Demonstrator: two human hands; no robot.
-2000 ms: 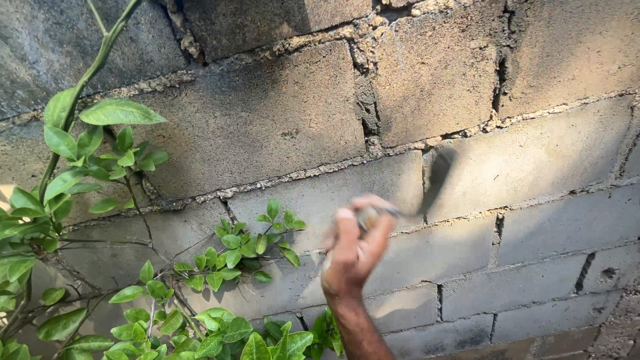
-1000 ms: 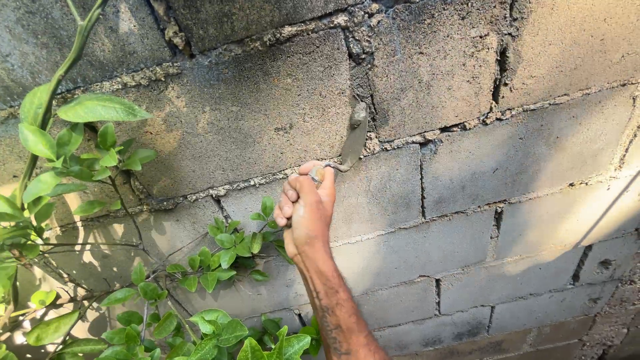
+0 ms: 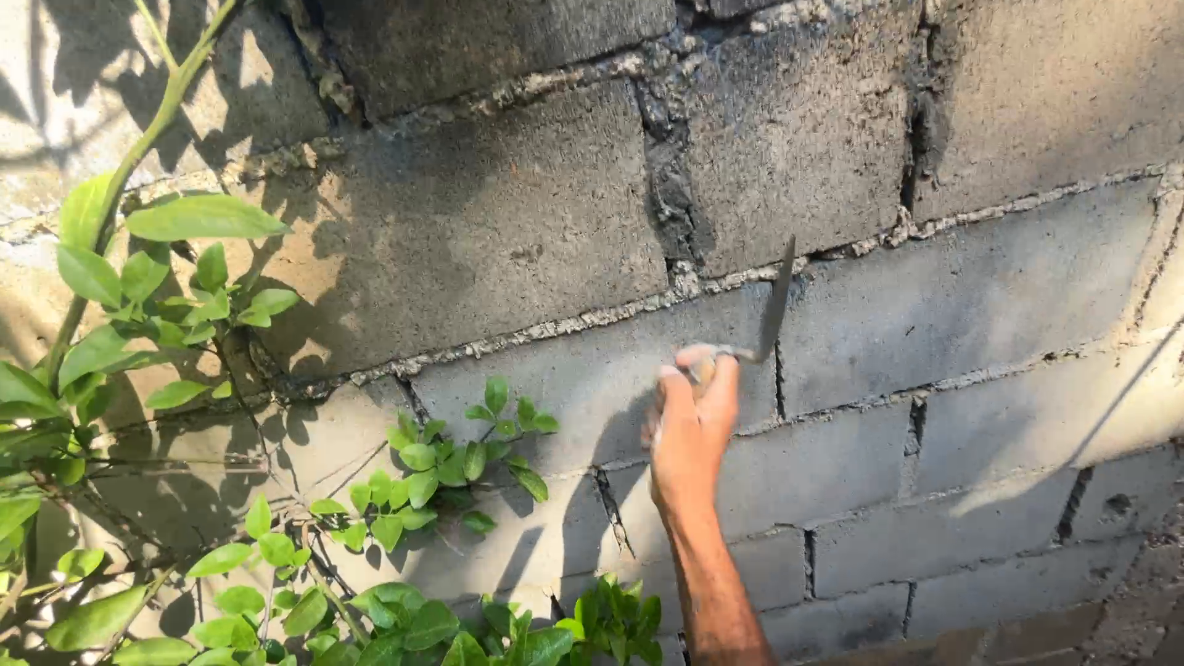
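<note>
My right hand [image 3: 694, 416] is closed around the handle of a metal trowel [image 3: 775, 310] in front of a concrete block wall [image 3: 518, 222]. Its narrow blade shows nearly edge-on, tip up, over the horizontal mortar joint [image 3: 592, 319] and the top of an open vertical joint [image 3: 780, 379]. Whether the blade touches the wall or carries mortar, I cannot tell. Up and left of the blade, dark, rough mortar [image 3: 671, 185] lies in a vertical joint between two upper blocks. My left hand is out of view.
A leafy green plant [image 3: 208, 217] spreads over the left side and bottom of the view, with a small leafy branch [image 3: 453, 458] left of my hand. Other vertical joints, such as the one at upper right [image 3: 920, 111], show dark gaps. Shadows fall across the blocks.
One second ago the trowel was at the vertical joint between the upper blocks, a lump of mortar on its blade. It has since moved right and down. That joint now looks fuller and darker.
</note>
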